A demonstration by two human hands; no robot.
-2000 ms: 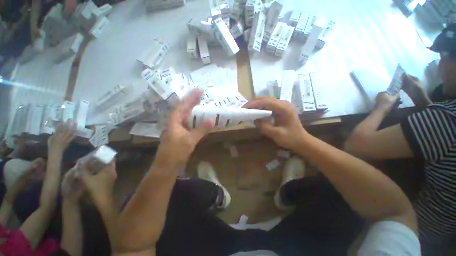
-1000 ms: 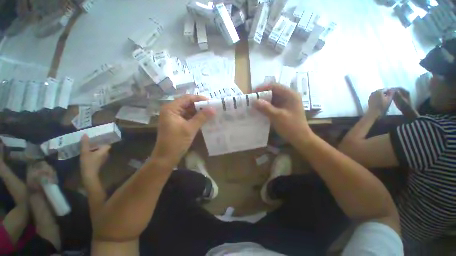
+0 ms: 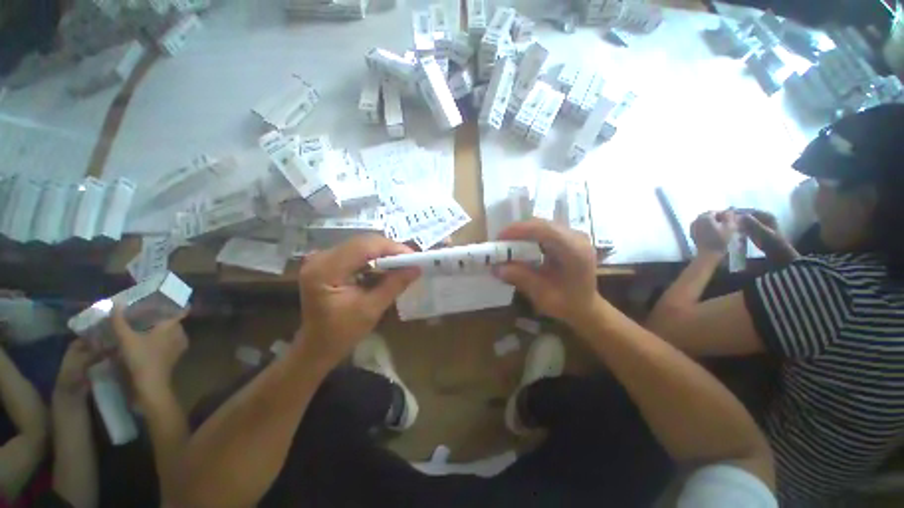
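Note:
A printed white sheet [image 3: 458, 260] with a row of short black bars is held above my lap, in front of the table edge. Its top part is folded or rolled into a narrow strip, and a flat part hangs below. My left hand [image 3: 349, 288] pinches the strip's left end between thumb and fingers. My right hand [image 3: 557, 270] pinches its right end. More printed sheets [image 3: 424, 210] lie overlapping on the table just beyond my hands.
Small white cartons [image 3: 436, 91] lie in a loose pile on the white table [image 3: 223, 109]. A person in a striped shirt [image 3: 813, 317] sits at right near a thin dark stick [image 3: 672, 218]. At left another person's hands hold a carton [image 3: 164, 298]. Paper scraps [image 3: 507, 344] lie on the floor.
The sheet was a tapered roll, then opened with a wide flap hanging down; now less of the flap shows below the strip. Both hands still hold it and sit lower in view.

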